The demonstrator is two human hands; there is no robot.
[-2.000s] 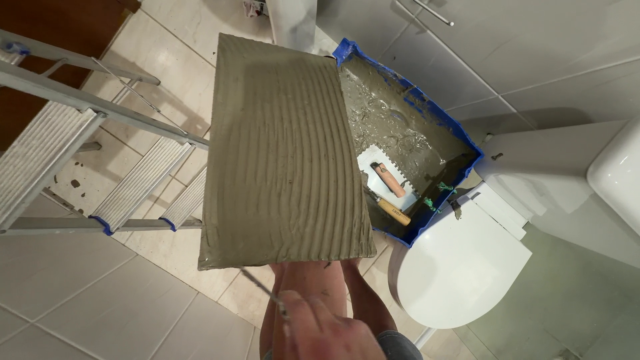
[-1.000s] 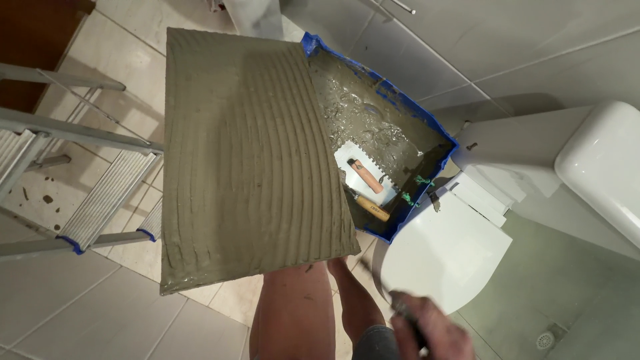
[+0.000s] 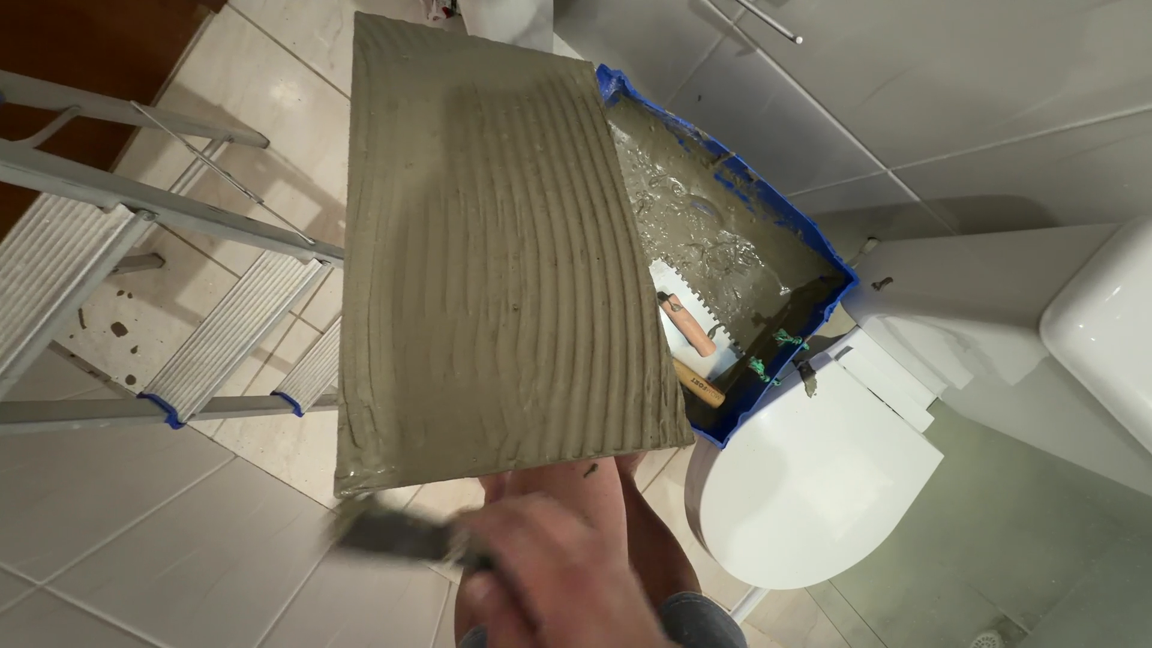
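Note:
A rectangular tile coated with ridged grey mortar (image 3: 504,270) fills the middle of the view, above my bare legs. My right hand (image 3: 549,567), blurred, grips a small tool with a flat blade, seemingly a putty knife or margin trowel (image 3: 391,533), whose blade is close below the tile's lower left corner. My left hand is not visible; whether it is under the tile cannot be told. Behind the tile's right edge, a notched trowel (image 3: 688,324) with a wooden handle and another wooden-handled tool (image 3: 698,383) lie in a blue tub (image 3: 792,211) of wet mortar.
An aluminium stepladder (image 3: 229,342) stands at the left on pale floor tiles with dark splashes. At the right is a white toilet (image 3: 810,486) with its lid down, close beside the tub. Grey tiled walls run along the upper right (image 3: 972,99) and lower left.
My right hand has swung with its blade from right of the tile's lower edge to the lower left corner. The ridged mortar looks much the same.

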